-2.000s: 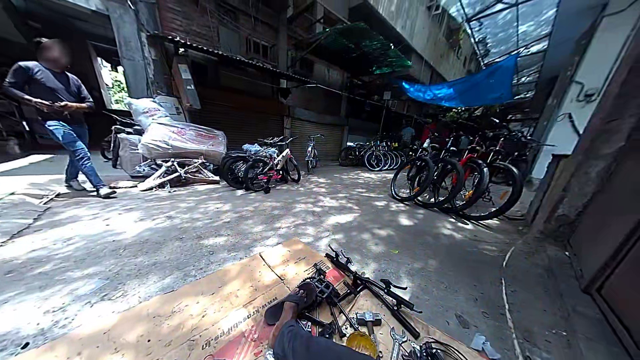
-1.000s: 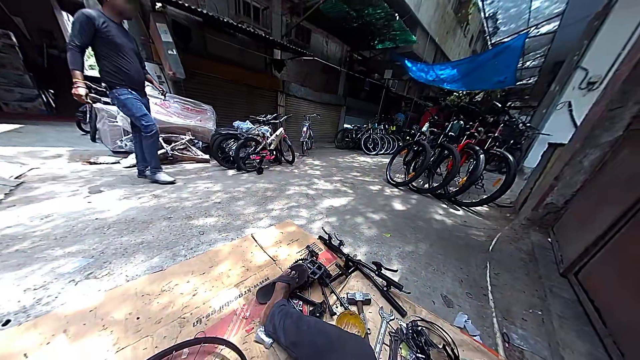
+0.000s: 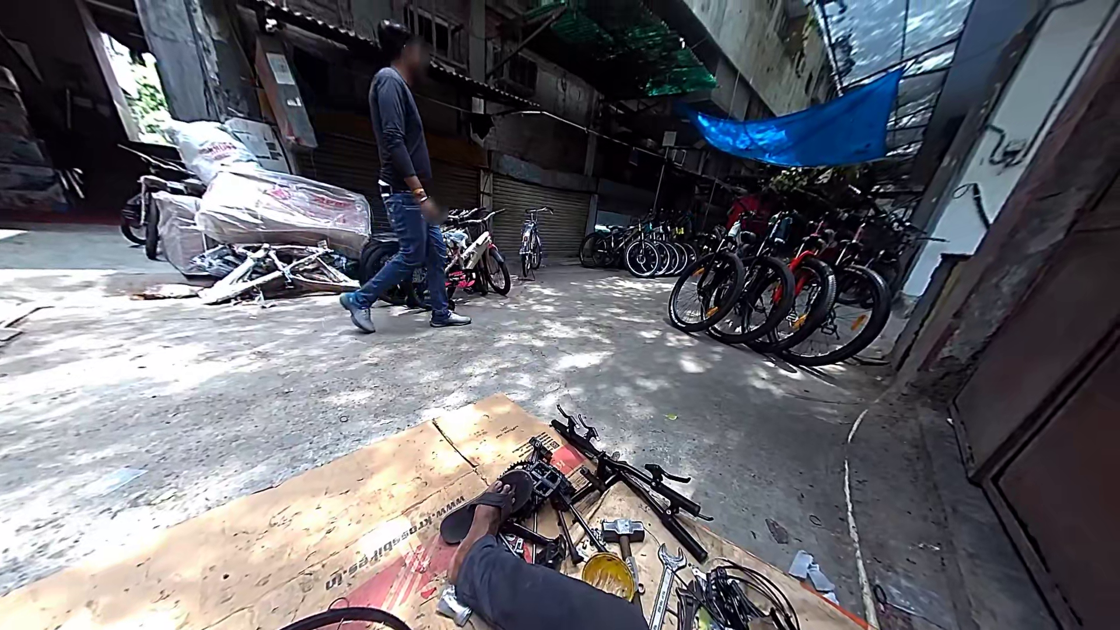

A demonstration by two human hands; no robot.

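Note:
Neither of my hands shows in the head view. My sandaled foot (image 3: 486, 512) and dark trouser leg (image 3: 542, 586) lie across a flattened cardboard sheet (image 3: 350, 516). Beyond the foot are black bicycle cranks and pedals (image 3: 547, 481), with black handlebars with brake levers (image 3: 647, 490) to their right. A hammer (image 3: 623, 531) lies right of the leg, above a yellow bowl (image 3: 609, 575). Beside the bowl is an open-ended wrench (image 3: 668, 577), and a tangle of black cables (image 3: 735, 599) sits farther right. Part of a black bicycle tire or rim (image 3: 346, 616) shows at the bottom edge.
A person (image 3: 407, 184) walks across the concrete yard. Bicycles (image 3: 779, 297) stand in a row at the right, with more bicycles (image 3: 652, 254) farther back. Plastic-wrapped bundles (image 3: 280, 210) and pale frames (image 3: 271, 271) are at the left. A thin hose or cable (image 3: 850, 499) runs along the right.
The walking person has crossed from the far left to in front of the small bicycles. The black curved tire or rim at the bottom edge shows one second ago and now, not two seconds ago.

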